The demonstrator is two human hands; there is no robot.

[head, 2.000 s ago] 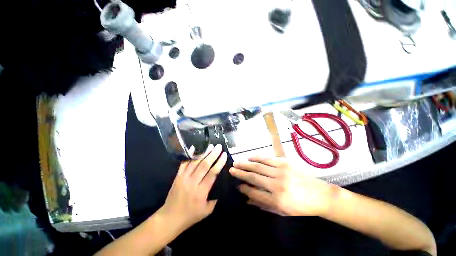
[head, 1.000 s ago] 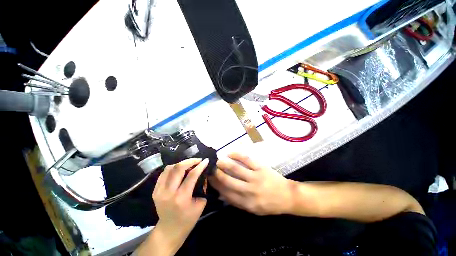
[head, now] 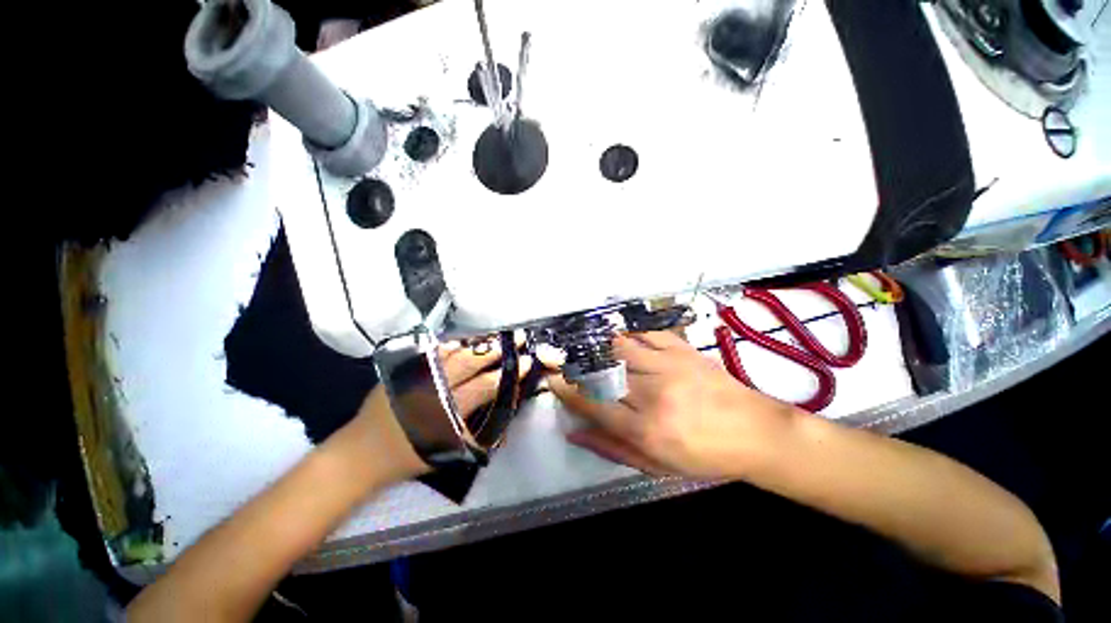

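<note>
The white sewing machine head (head: 731, 183) fills the upper middle. A black fabric piece (head: 286, 365) lies on the table left of the needle area, with a corner showing below my left wrist. My left hand (head: 445, 389) is at the needle area, partly hidden behind the curved metal guard; its fingertips are at the needle parts, and its grip cannot be made out. My right hand (head: 664, 408) lies palm down just right of the needle, fingers apart, fingertips partly hidden by the machine's metal parts (head: 591, 353). No fabric shows clearly under it.
Red-handled scissors (head: 841, 335) lie right of my right hand. Yellow-orange snips (head: 880, 288) and a clear plastic bag (head: 1005, 316) lie beyond. A black strap (head: 914, 122) drapes over the head. A grey post (head: 286, 85) stands at upper left. Black cloth (head: 122, 110) is heaped beyond.
The view has shifted, with more of the machine head showing. Both hands have moved closer in at the needle, my left behind the guard. The black piece now extends left from the needle area.
</note>
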